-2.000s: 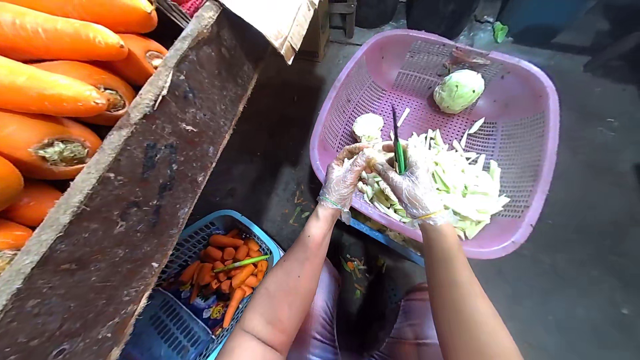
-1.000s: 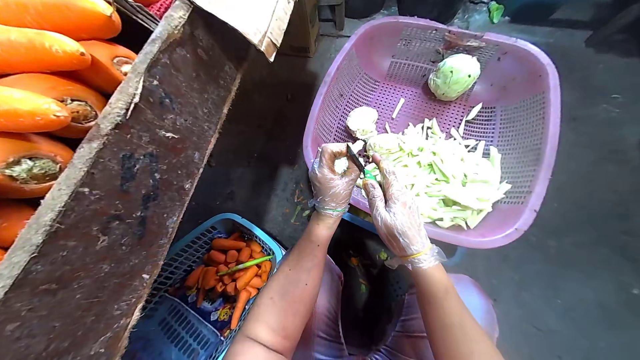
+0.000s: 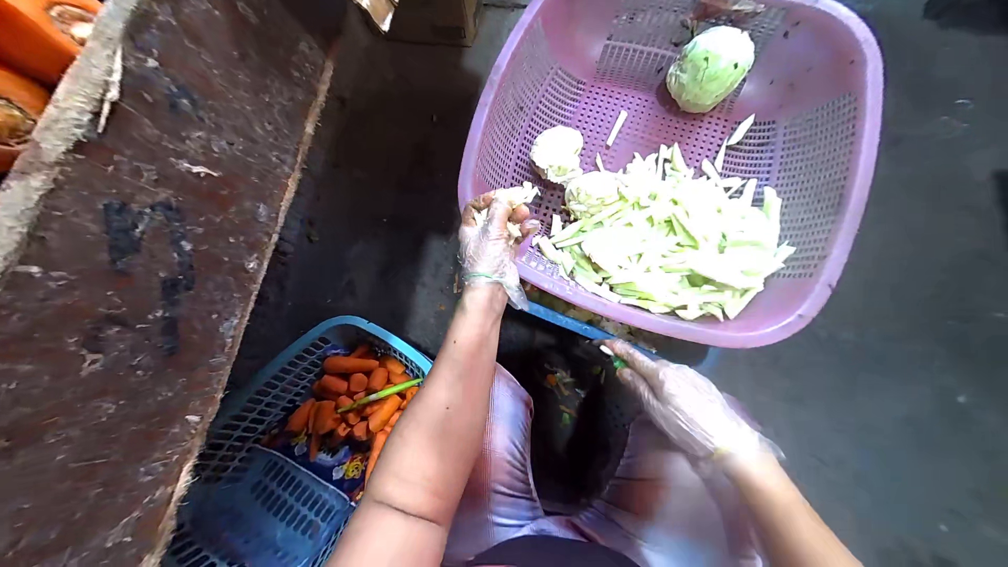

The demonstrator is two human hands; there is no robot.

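Observation:
My left hand [image 3: 494,236], in a clear plastic glove, is closed around pale vegetable pieces [image 3: 516,194] at the left rim of a pink plastic basket [image 3: 854,181]. Pale green cut strips [image 3: 677,236] are heaped in the basket. Left of the heap sits a whitish vegetable piece [image 3: 557,153], and a pale green vegetable head [image 3: 710,69] lies at the far side. My right hand [image 3: 677,402], also gloved, is below the basket's near rim, with its fingers around a green-handled knife [image 3: 617,362]; its blade is not clearly visible.
A blue plastic basket [image 3: 276,370] at lower left holds orange carrots [image 3: 378,394] and a green stalk. A worn wooden board [image 3: 157,260] stands along the left, with large orange vegetables [image 3: 31,39] behind it. Under the pink basket shows a blue rim [image 3: 567,319].
My hands have moved apart: the right hand has come down and away from the left with the green-handled knife. The left hand now closes on pale pieces at the basket's rim.

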